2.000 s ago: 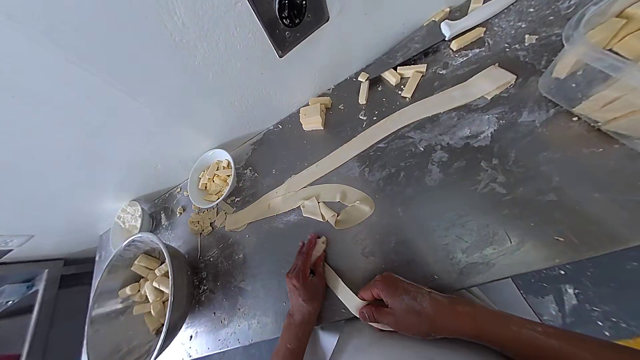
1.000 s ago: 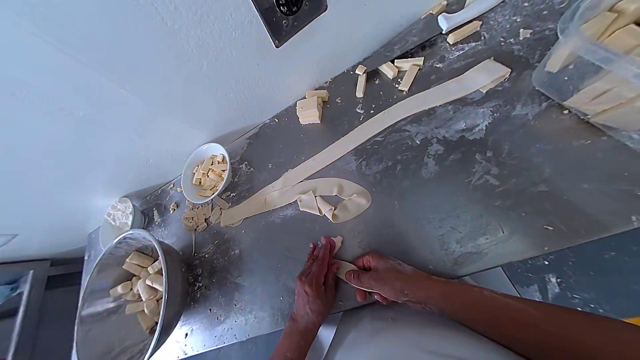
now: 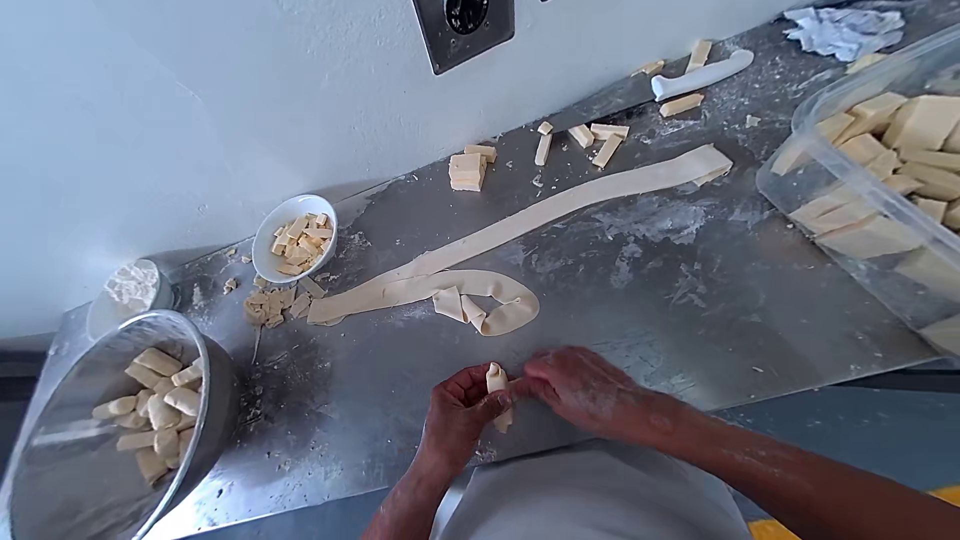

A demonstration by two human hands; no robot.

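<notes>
Near the front edge of the metal table, my left hand (image 3: 459,409) grips a small dough-wrapped roll (image 3: 496,377), which stands roughly upright between thumb and fingers. My right hand (image 3: 581,386) touches the roll from the right with its fingertips; whether it pinches the dough is hidden. A long flat dough strip (image 3: 570,206) runs diagonally across the table beyond my hands. Its near part (image 3: 514,304) curls into a loop with a folded, twisted end. At the left, a steel bowl (image 3: 206,375) holds several wrapped pieces (image 3: 163,412).
A white bowl of cut cheese-like pieces (image 3: 300,244), a flour container (image 3: 135,289) and dough scraps (image 3: 268,306) are at the left. Cheese-like blocks (image 3: 466,172) and a white-handled tool (image 3: 705,75) lie near the wall. A plastic tub of sticks (image 3: 832,161) stands at the right.
The dough strip between my hands has been wound into a small roll, now raised in my left hand. My right hand has moved in close beside it.
</notes>
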